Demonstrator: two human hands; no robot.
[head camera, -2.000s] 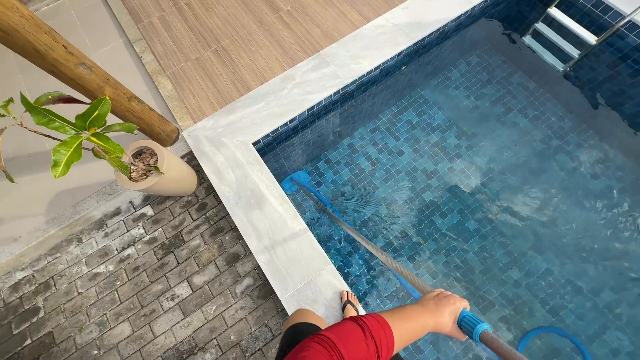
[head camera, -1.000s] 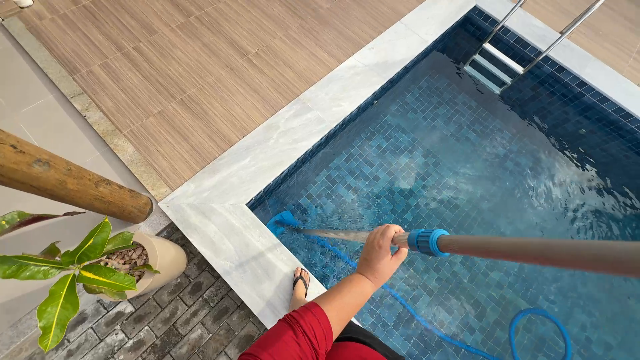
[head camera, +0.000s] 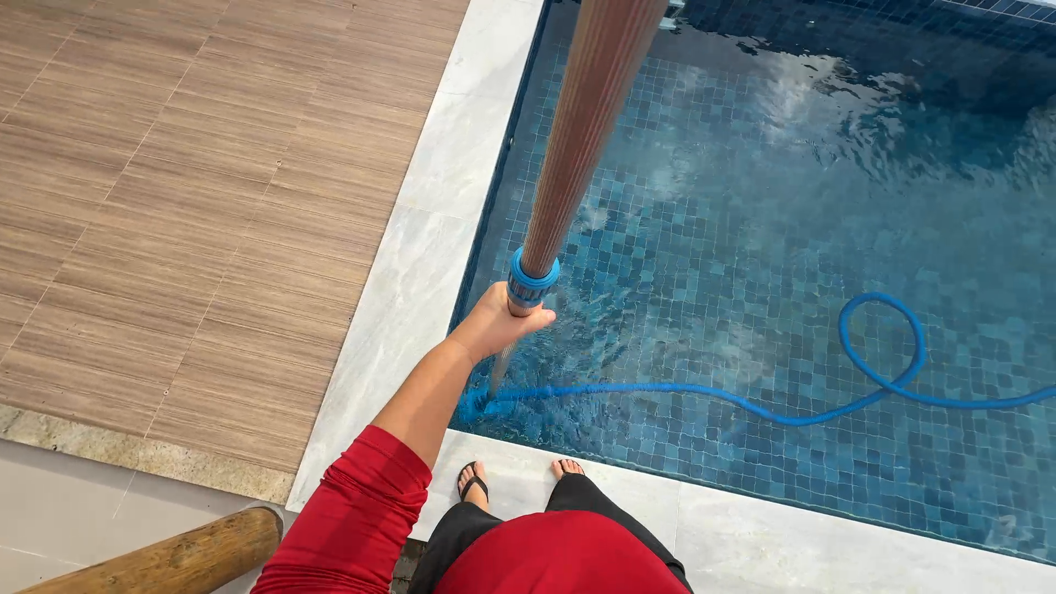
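Note:
My left hand (head camera: 505, 322) is closed around a telescopic pool pole (head camera: 577, 132), just below its blue locking collar (head camera: 532, 279). The pole stands steeply, its thick upper section rising past the top edge of the view. Its thin lower part goes down into the water at the near left corner of the pool, where a blue pool vacuum head (head camera: 477, 406) shows blurred under the surface. A blue hose (head camera: 660, 387) runs from there to the right and makes one loop. My right hand is out of view.
My feet, in black flip-flops, are on the pale stone pool edge (head camera: 742, 528). The blue-tiled pool (head camera: 701, 272) spreads ahead and right. Wood-look decking (head camera: 190, 190) lies left of the stone edge, and a wooden post (head camera: 181, 557) is at the lower left.
The pole has swung from pointing down right, then right, to nearly upright. The view has turned; the potted plant has left it. The left hand still grips the pole by the collar.

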